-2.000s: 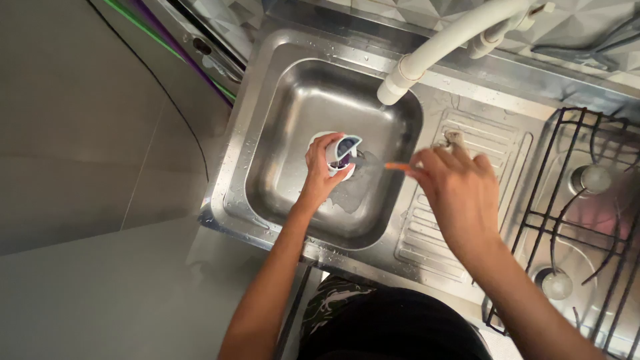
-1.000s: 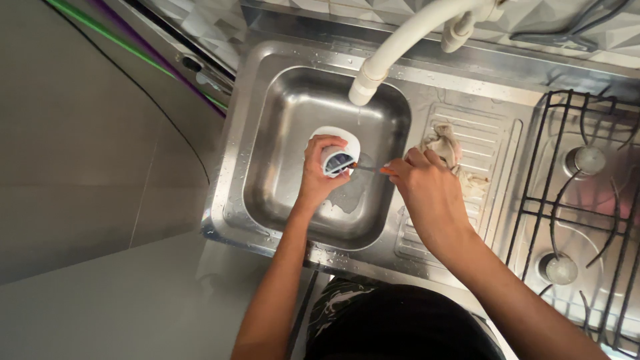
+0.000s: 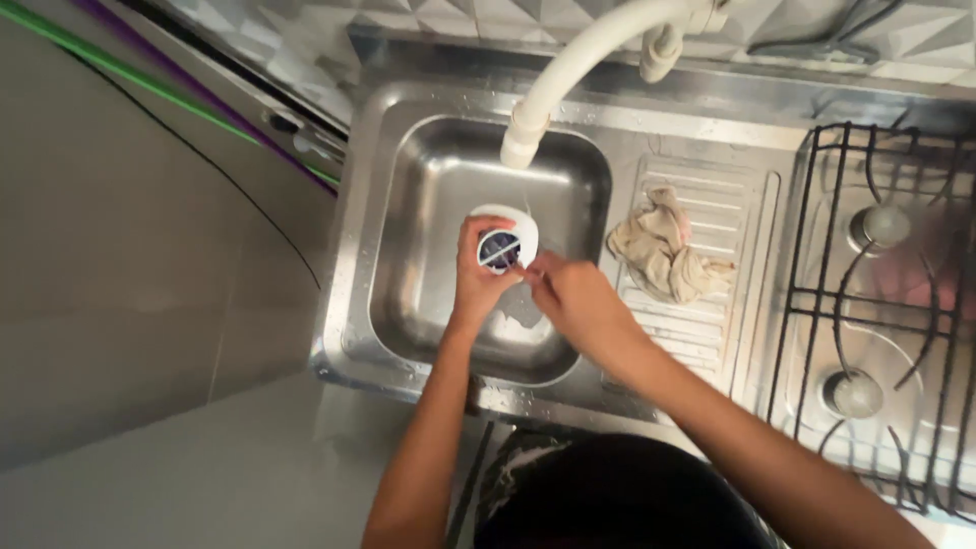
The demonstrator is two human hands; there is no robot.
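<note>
Over the steel sink basin (image 3: 427,305), my left hand (image 3: 480,267) grips a small round white container (image 3: 499,250) with a dark inside and a white bar across its mouth. Behind it shows a white rounded piece (image 3: 526,226); whether the two are joined I cannot tell. My right hand (image 3: 568,290) is pinched at the container's lower right rim, and the slim tool between its fingers is mostly hidden by them. A little water and a greyish patch (image 3: 522,309) show on the basin floor below the hands.
A white plastic faucet (image 3: 564,72) arches over the basin from the back. A crumpled beige cloth (image 3: 667,248) lies on the ribbed drainboard (image 3: 686,343). To the right stands a gas stove with a black wire grate (image 3: 816,293). Green and purple cords (image 3: 206,99) run at the upper left.
My right hand has moved left from over the drainboard to the container, bringing the slim orange-ended tool with it. The cloth now shows fully. My left hand still holds the container.
</note>
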